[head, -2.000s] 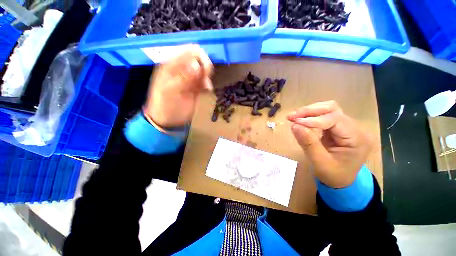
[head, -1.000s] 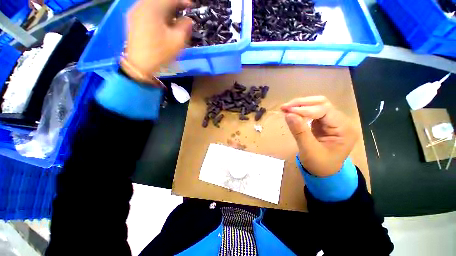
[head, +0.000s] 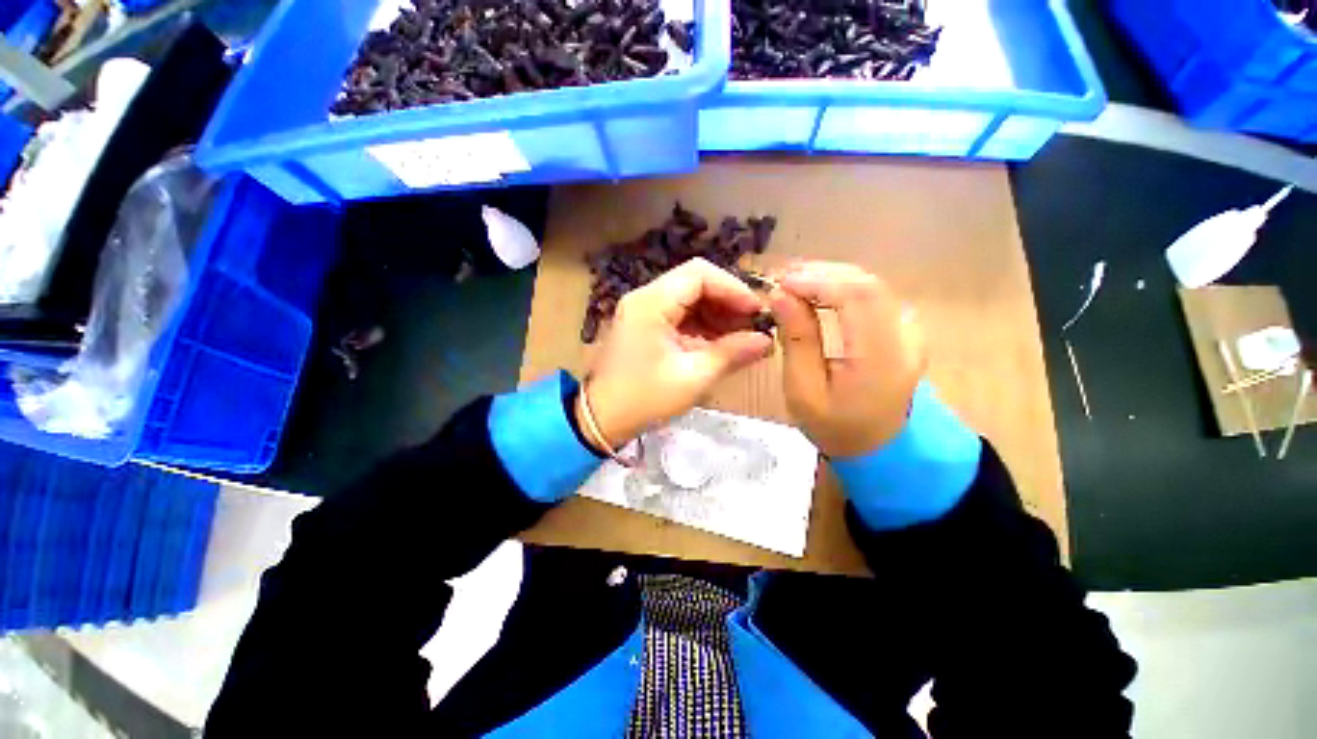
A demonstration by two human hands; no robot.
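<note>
My left hand [head: 657, 354] and my right hand [head: 855, 347] meet over the tan cardboard sheet [head: 939, 289]. My left hand pinches a small dark moulded part [head: 763, 321] between thumb and fingers. My right hand pinches a thin pale stick [head: 761, 279], mostly hidden by the fingers, with its tip at the part. A pile of dark parts [head: 621, 267] lies just beyond my left hand. A white paper sheet [head: 766, 498] with grey smudges and a round white disc [head: 690, 462] lies below the hands.
Two blue bins [head: 607, 137] of dark parts stand at the far edge. A white squeeze bottle [head: 510, 237] lies at left, another [head: 1220, 248] at right. A small cardboard piece [head: 1222, 401] holds sticks. A blue crate [head: 238, 339] with a clear bag stands at left.
My left hand has come down from over the far left bin to the middle and now holds a dark part. My right hand has moved left to meet it.
</note>
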